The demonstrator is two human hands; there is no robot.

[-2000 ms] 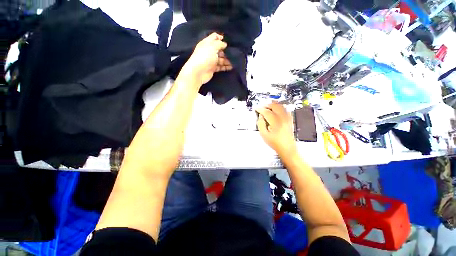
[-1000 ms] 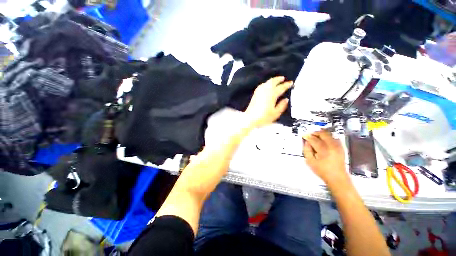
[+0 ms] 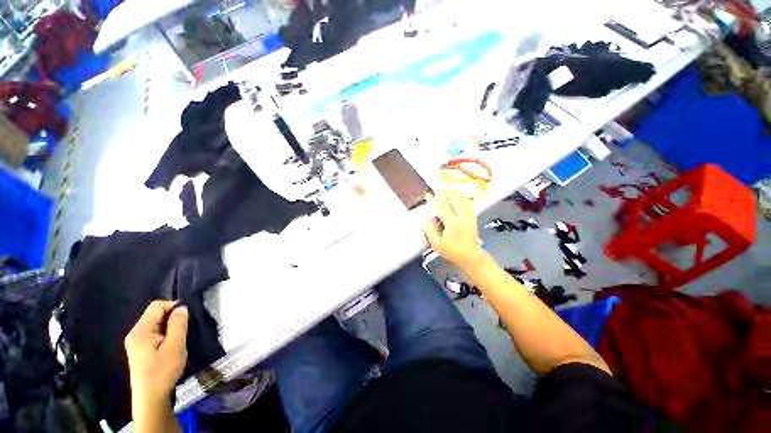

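The stack of black panels (image 3: 118, 279) lies at the left end of the white table. My left hand (image 3: 158, 342) is on its near part, thumb and fingers closed on the cloth of a black panel. More black cloth (image 3: 232, 194) stretches from the stack to the needle area (image 3: 325, 156) of the white sewing machine (image 3: 406, 80). My right hand (image 3: 454, 227) is at the near end of the smartphone (image 3: 401, 178), fingers apart and slightly bent. Its fingertips touch or overlap the phone's edge. I see nothing held in it.
Scissors with orange-red and yellow loops (image 3: 467, 173) lie just beyond my right hand. A black cloth with a white label (image 3: 592, 74) is at the machine's right end. A red stool (image 3: 689, 224) and dark red cloth (image 3: 676, 347) are at the right. Scraps litter the floor.
The view has swung to the right. My left hand has moved from the black cloth near the machine back to the stack. My right hand has moved from the needle area to the phone.
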